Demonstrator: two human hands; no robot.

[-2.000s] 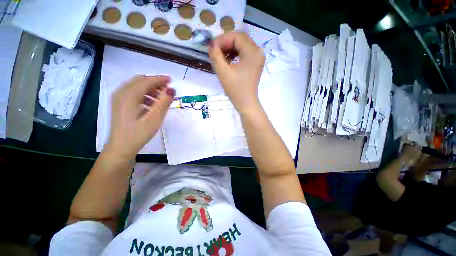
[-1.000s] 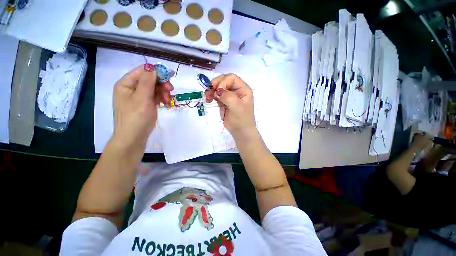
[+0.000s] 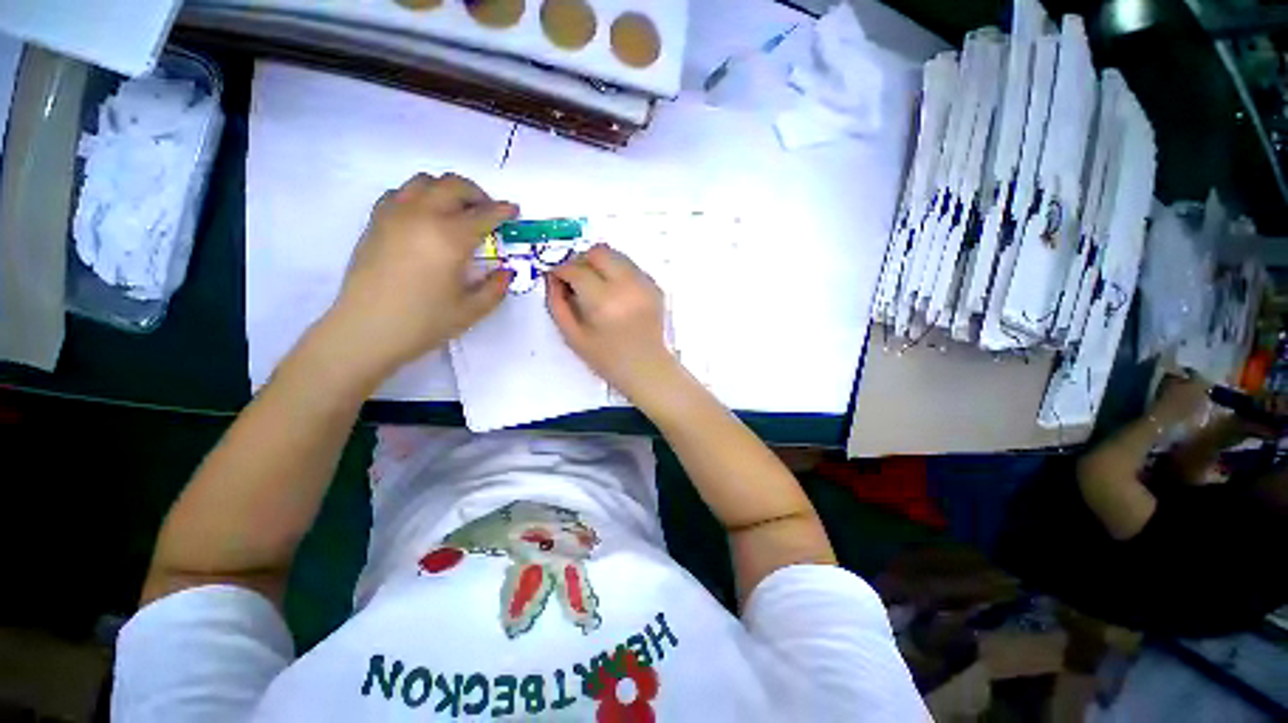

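Observation:
A green circuit board (image 3: 544, 229) lies on a white card panel (image 3: 530, 370) in front of me. A small yellow part (image 3: 492, 246) is at its left end. A round speaker (image 3: 524, 271) with dark wires lies just below the board, between my hands. My left hand (image 3: 417, 269) is at the left end of the board, its fingertips at the yellow part and the speaker. My right hand (image 3: 610, 308) is at the speaker's right side, thumb and fingers together. Whether either hand grips the speaker or only touches it cannot be told.
The speaker tray (image 3: 600, 78) is at the top. A plastic tub (image 3: 139, 314) of white slips stands left. Crumpled tissue (image 3: 833, 88) lies at the upper right. Stacked card assemblies (image 3: 989, 184) stand on brown cardboard (image 3: 939, 403) at the right. Another person's arm (image 3: 1123, 459) is far right.
My hands held two discs above the panel. Both hands have moved in to the board, and one disc now shows below it. The other disc is out of sight. The view has shifted.

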